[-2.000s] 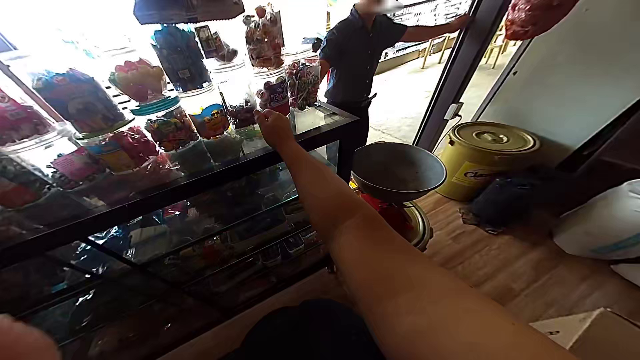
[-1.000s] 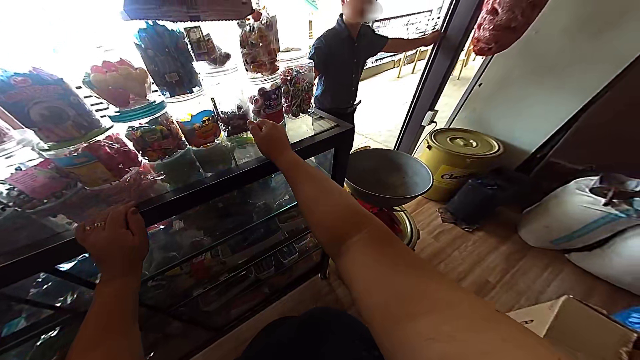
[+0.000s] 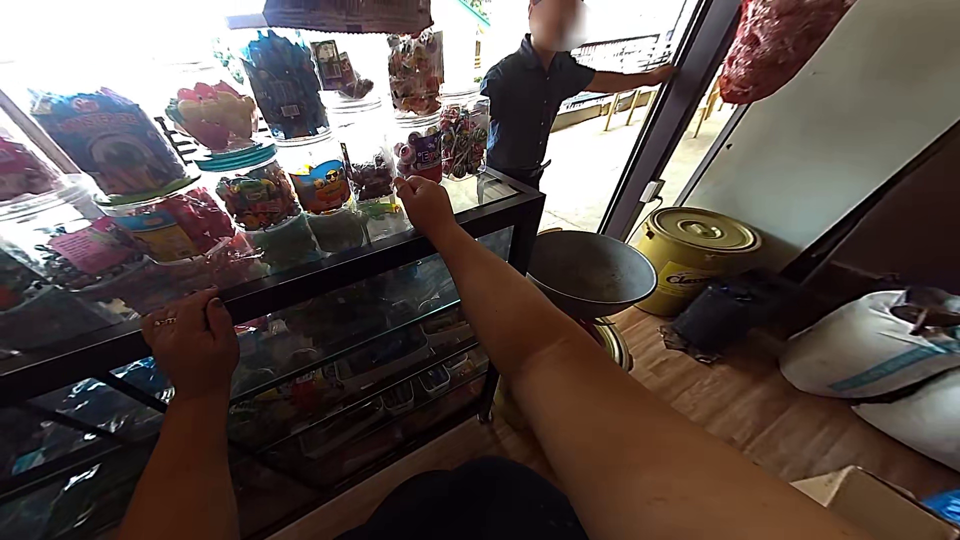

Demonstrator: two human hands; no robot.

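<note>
My left hand (image 3: 193, 341), with a ring on one finger, rests on the black metal edge of a glass display counter (image 3: 322, 271), its fingers bent over the rim. Farther right, my right hand (image 3: 424, 204) is at the counter's top near its corner, fingers curled; whether something small is between them cannot be told. Around it stand clear plastic jars of wrapped sweets, among them a jar of lollipops (image 3: 463, 142) and a jar with a yellow and blue label (image 3: 322, 180). A teal-lidded jar (image 3: 256, 191) stands between my hands, farther back.
A person (image 3: 525, 105) stands beyond the counter, one arm on the door frame (image 3: 651, 127). Right of the counter are a grey metal pan (image 3: 592, 274), a gold lidded tin (image 3: 694, 255), a black bag (image 3: 724, 315), white sacks (image 3: 862, 341) and a cardboard box (image 3: 862, 502). A red mesh bag (image 3: 772, 49) hangs above.
My left hand, barely in view at the lower left two seconds ago, has come up onto the counter's edge. My right hand stays at the counter's top. The view has shifted slightly.
</note>
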